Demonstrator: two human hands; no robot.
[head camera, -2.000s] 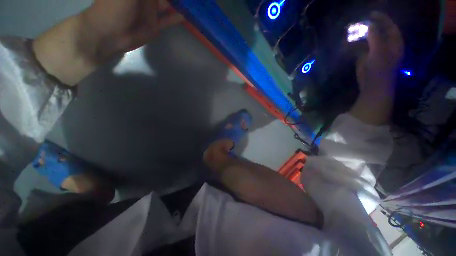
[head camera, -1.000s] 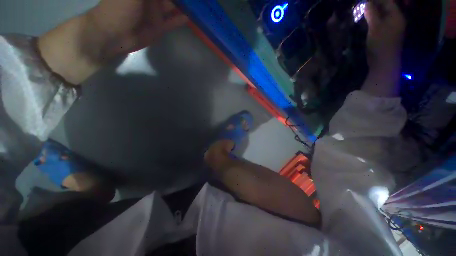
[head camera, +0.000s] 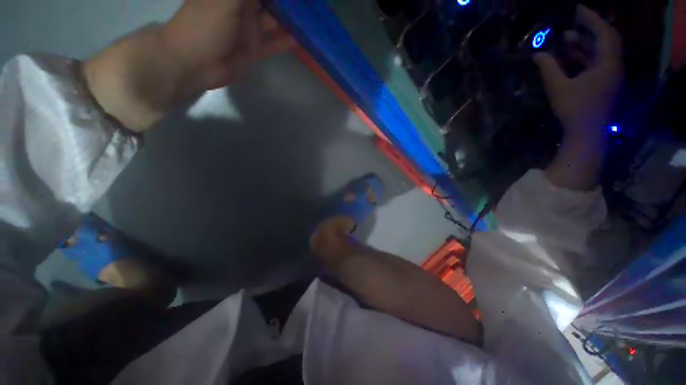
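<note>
A small dark unit with a lit blue ring icon [head camera: 539,38] is at the dark rack [head camera: 481,90], upper right. My right hand [head camera: 587,79] is beside it, thumb and fingers spread in a curve around a dark gap. It is too dark to tell whether the fingertips grip a unit. My left hand [head camera: 214,45] is at the upper left, blurred, with its fingers at the orange strip beside the blue rack edge [head camera: 376,101]. Its fingertips are not clear, so I cannot tell whether it holds anything.
Thin curved wires run across the rack. A black cable [head camera: 455,218] hangs at the rack edge's lower end. Red-orange trays [head camera: 451,271] are stacked below it. A whitish-blue curtain [head camera: 647,293] hangs at right. My blue sandals [head camera: 357,199] are on the grey floor.
My right hand has moved down from the top edge and its fingers are more spread. The white-violet lit screen no longer shows; a blue ring shows by the fingers. My left hand has shifted slightly right.
</note>
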